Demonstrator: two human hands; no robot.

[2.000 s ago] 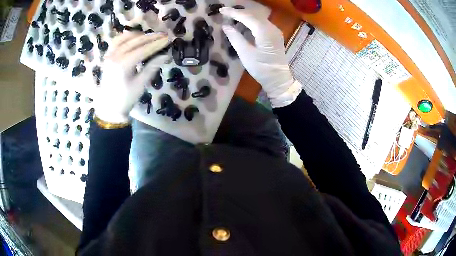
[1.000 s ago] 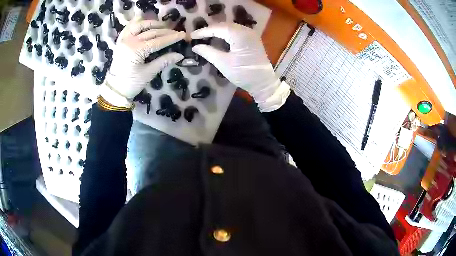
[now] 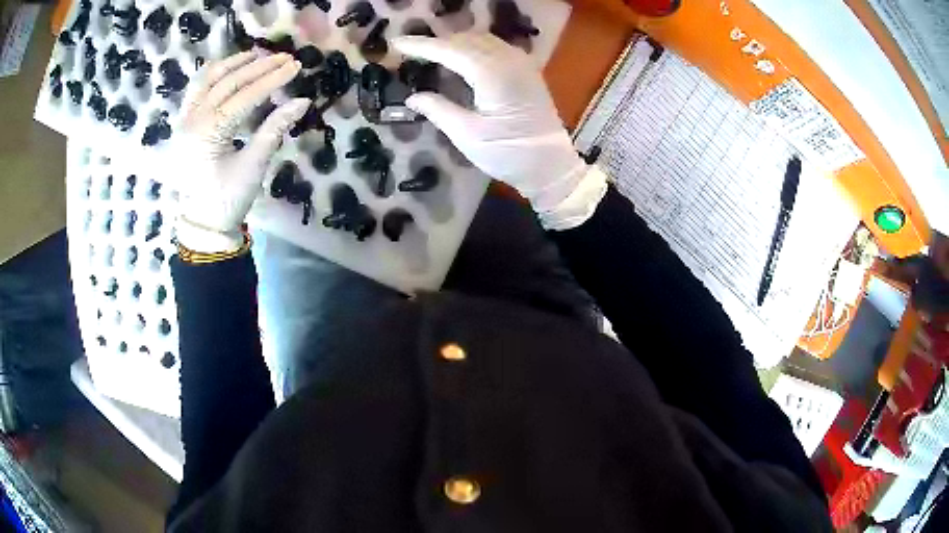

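Observation:
A white foam tray on my lap holds many glossy black earbuds in pockets. A black rounded case with a pale mark is on the tray. My gloved right hand is at the case's right side, thumb close to the pale mark; its fingertips are partly hidden among black pieces, so I cannot tell whether it grips anything. My gloved left hand is left of the case, thumb and fingers apart, with earbuds near its fingertips. I cannot tell if it holds one.
A second foam tray with small dark pieces lies lower left. A clipboard sheet with a black pen lies right. The orange machine edge has a green button and a red one. White cables hang below it.
Both hands met over the case one second ago. Now my left hand has moved away to the left and my right hand remains at the case, which shows more fully.

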